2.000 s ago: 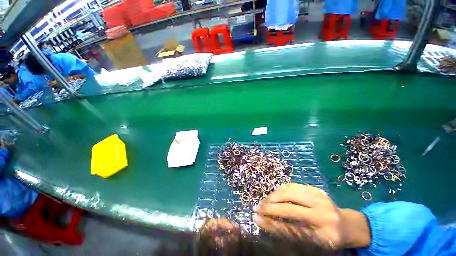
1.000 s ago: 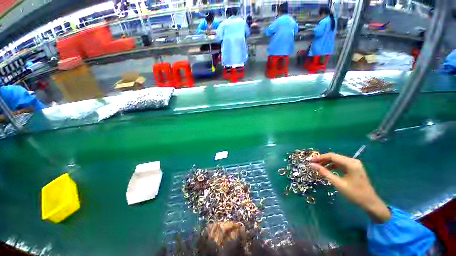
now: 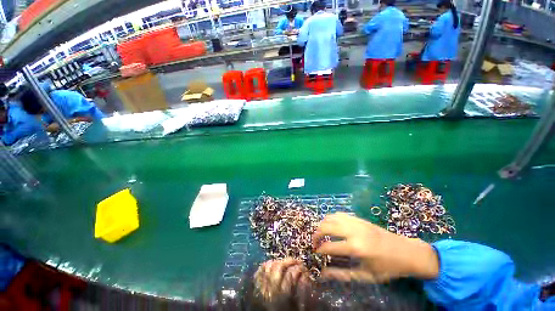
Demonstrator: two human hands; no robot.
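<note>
A heap of small metallic rings (image 3: 283,225) lies on a clear ribbed tray (image 3: 237,249) in front of me. My right hand (image 3: 365,246) is over the right side of the heap, fingers bent and close together at the rings; whether it pinches a ring I cannot tell. My left hand (image 3: 283,282) is blurred and cut off at the bottom edge, at the near side of the heap; its fingers are not clear. A second heap of rings (image 3: 417,211) lies directly on the green surface at the right.
A yellow tray (image 3: 117,215) and a white tray (image 3: 209,206) stand at left. A paper slip (image 3: 296,183) lies behind the clear tray. A thin pale stick (image 3: 484,194) lies far right. Metal posts (image 3: 471,61) and a bag of silvery pieces (image 3: 217,113) are beyond. Several people in blue smocks are behind.
Since one second ago, my right hand has moved from the second heap left to the main heap. The camera view has shifted, so the bench things appear further right.
</note>
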